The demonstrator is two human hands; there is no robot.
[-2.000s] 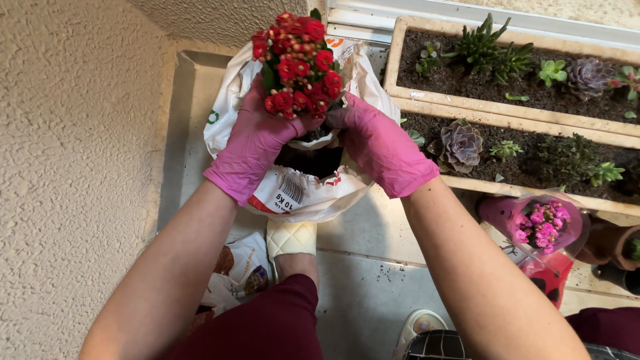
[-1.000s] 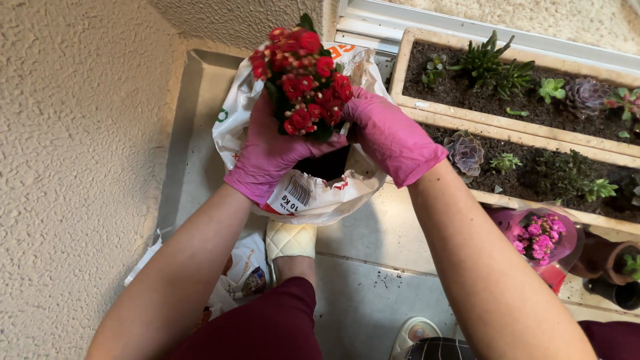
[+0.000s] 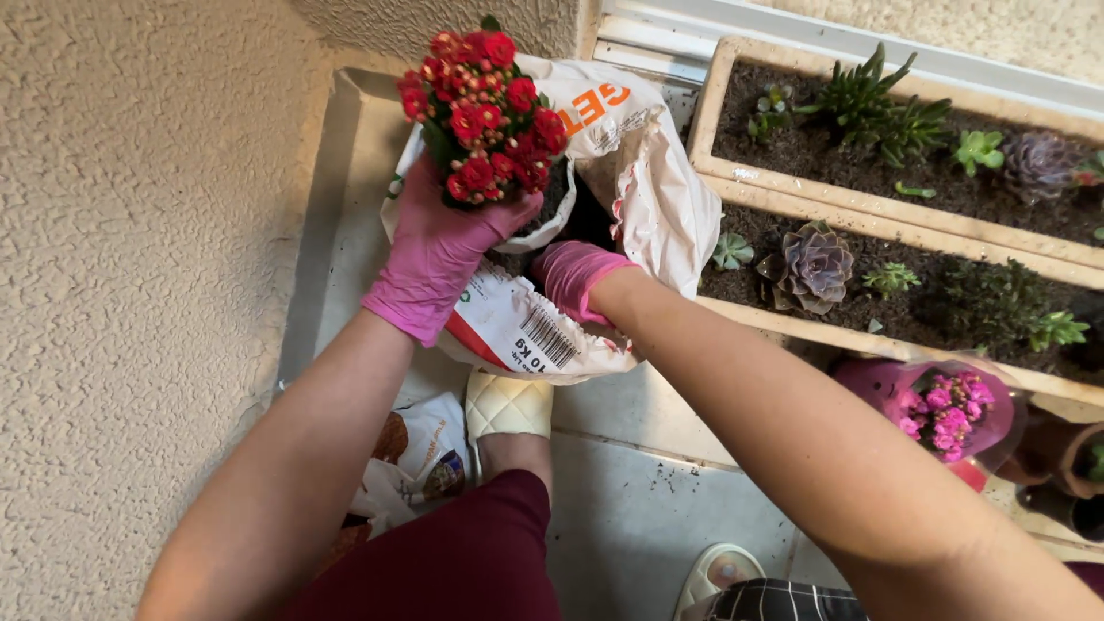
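Note:
A potted kalanchoe with red flowers [image 3: 483, 116] is upright over the mouth of an open white plastic soil bag [image 3: 664, 207]. My left hand [image 3: 444, 250], in a pink glove, holds it low among its leaves, at the left side of the bag. Beside the plant shows the pale rim of a pot [image 3: 556, 216] with dark soil within. My right hand [image 3: 582, 280], gloved the same, reaches down into the bag; its fingers are hidden, so what they touch does not show.
Two long planters of succulents [image 3: 862, 220] stand at the right. Below them are a wrapped pink-flowered plant [image 3: 949, 414] and small pots [image 3: 1039, 448]. Another plastic bag [image 3: 423, 448] lies by a quilted slipper [image 3: 509, 405]. A textured wall [image 3: 155, 216] rises at the left.
My right hand has left the red-flowered plant and gone down into the bag. The left hand still holds the plant, now further to the left over the bag.

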